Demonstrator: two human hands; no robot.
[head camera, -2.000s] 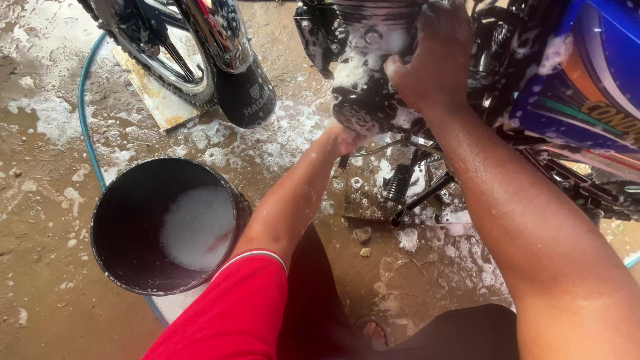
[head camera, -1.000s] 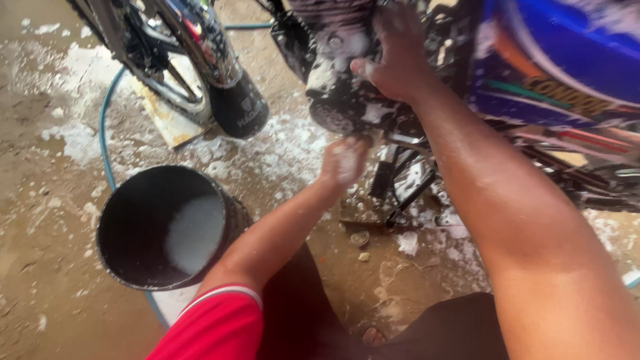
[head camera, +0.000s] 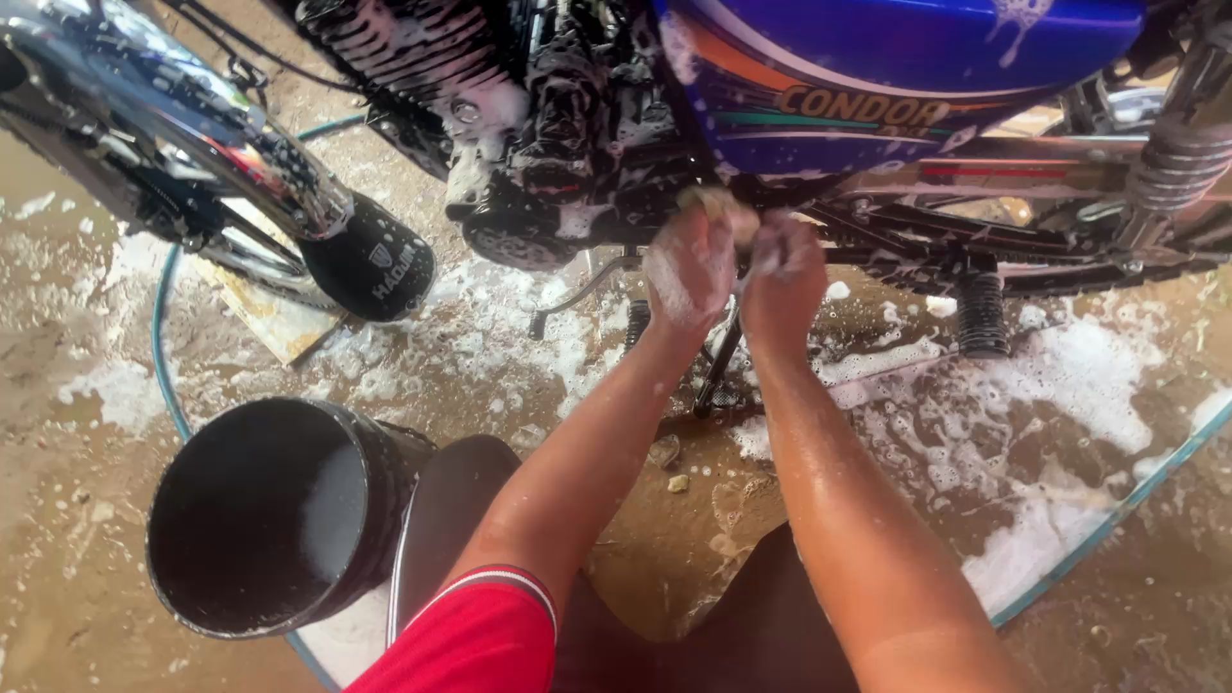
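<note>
A foam-covered motorcycle stands before me, with its finned engine (head camera: 467, 106) at upper left and its blue side panel (head camera: 866, 87) at upper right. My left hand (head camera: 688, 265), coated in suds, grips a pale yellowish sponge or cloth (head camera: 717, 212) at the lower frame, just below the panel. Close beside it, my right hand (head camera: 784, 274) has its fingers curled near the same pale piece; whether it holds part of it I cannot tell. Both hands are right of the round engine cover (head camera: 520, 241).
A black bucket (head camera: 164, 539) with whitish liquid stands at lower left by my knee. The front wheel's mudguard with a black flap (head camera: 371, 260) is at left. A footpeg (head camera: 982, 308) juts out at right. A teal hose (head camera: 164, 337) crosses the wet, sudsy ground.
Both hands have left the engine and come together at the frame below the blue panel. My right hand was up on the engine's side before. The view has shifted toward the motorcycle's rear.
</note>
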